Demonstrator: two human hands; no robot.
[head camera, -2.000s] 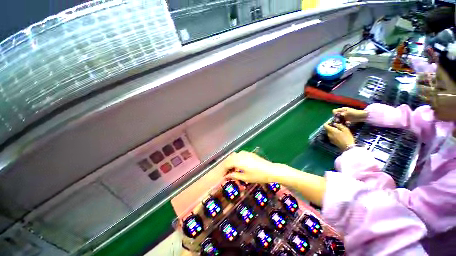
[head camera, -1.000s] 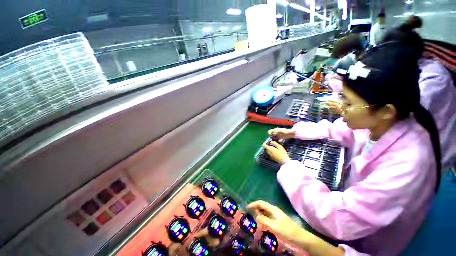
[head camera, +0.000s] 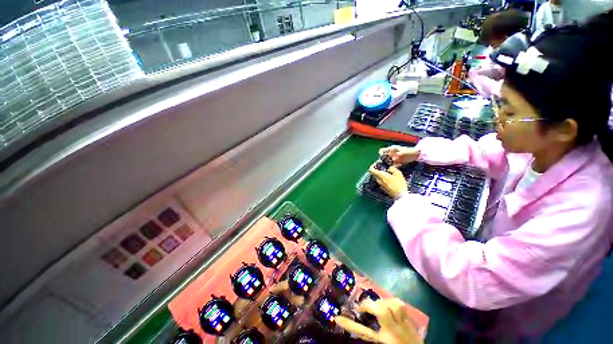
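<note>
A clear blister tray (head camera: 310, 230) lies at the bottom centre on a salmon sheet (head camera: 195, 293). It holds rows of round black watch units (head camera: 248, 281) with small lit coloured icons. My right hand (head camera: 383, 322) is over the tray's lower right part, its fingers spread beside and over the watches; whether it grips one cannot be told. Skin-coloured patches show between the watches at the tray's middle and lower left; whether they are my left hand behind the clear plastic or a reflection cannot be told.
A neighbour (head camera: 531, 201) in a pink smock sits at the right, hands over a dark-filled tray (head camera: 437, 188) on the green bench (head camera: 329, 188). A grey panel (head camera: 201, 161) runs along the back with a reference sheet (head camera: 191, 218). Clear trays (head camera: 60, 67) are stacked above. A blue-rimmed round device (head camera: 374, 95) stands beyond.
My view has swung right since the oldest frame. My right hand has moved from the tray's far edge, past its right side, to over its lower right watches.
</note>
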